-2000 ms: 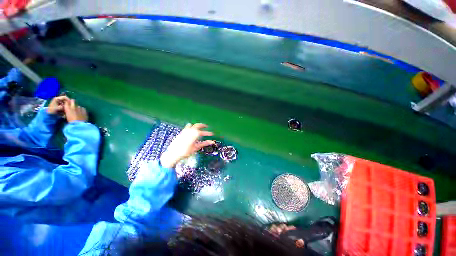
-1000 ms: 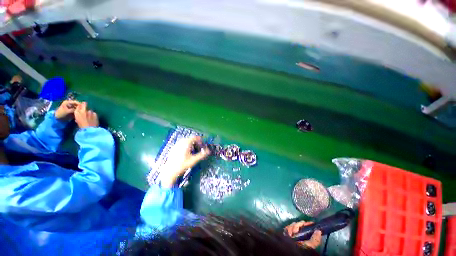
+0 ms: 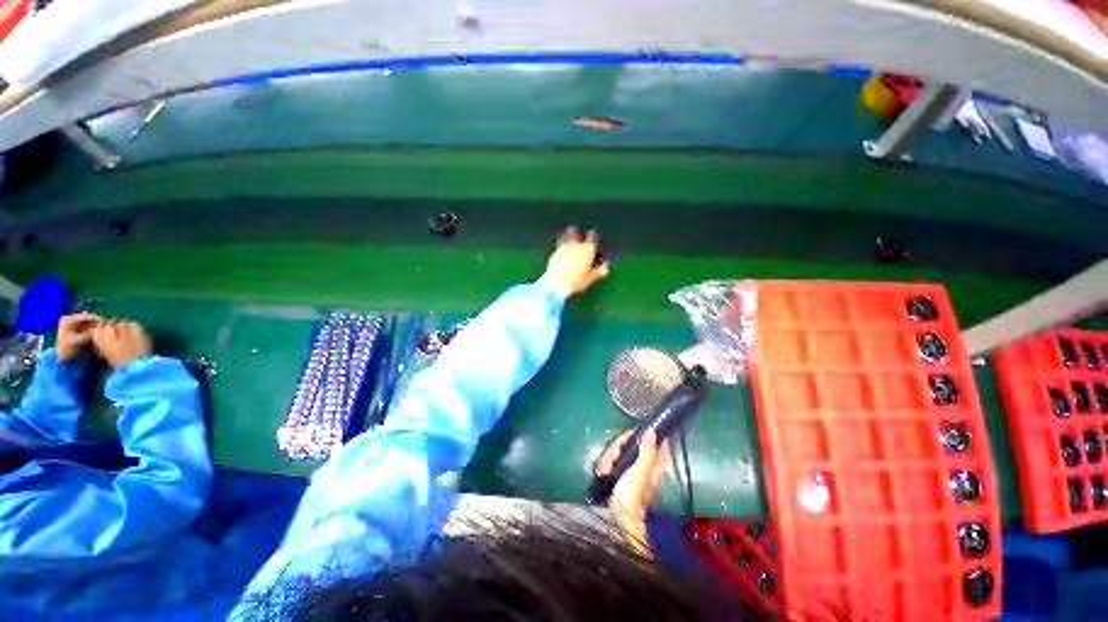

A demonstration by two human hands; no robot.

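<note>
My left hand [image 3: 576,265] is stretched over the green conveyor belt, with its fingers closed around a small dark round unit that they mostly hide. My right hand [image 3: 637,476] holds a thick black electric screwdriver [image 3: 662,423], tilted up to the right, near the bench edge. The screwdriver's end overlaps the round dish of tiny screws [image 3: 642,379]. A block of strip parts [image 3: 332,383] lies left of my left sleeve, with thin dark blue strips [image 3: 395,365] beside it. A round unit [image 3: 434,341] shows at the sleeve's edge. The sleeve covers the loose small parts.
An orange-red compartment tray [image 3: 851,425] stands at the right with round units in its right column. A clear plastic bag [image 3: 719,318] touches its upper left corner. Another red tray [image 3: 1057,413] is farther right. Units ride on the belt [image 3: 304,273]. A coworker's hands [image 3: 107,340] are at the left.
My left hand has moved from the strip parts out over the belt. The view has turned right, showing more of the trays. My right hand and the screwdriver show more fully.
</note>
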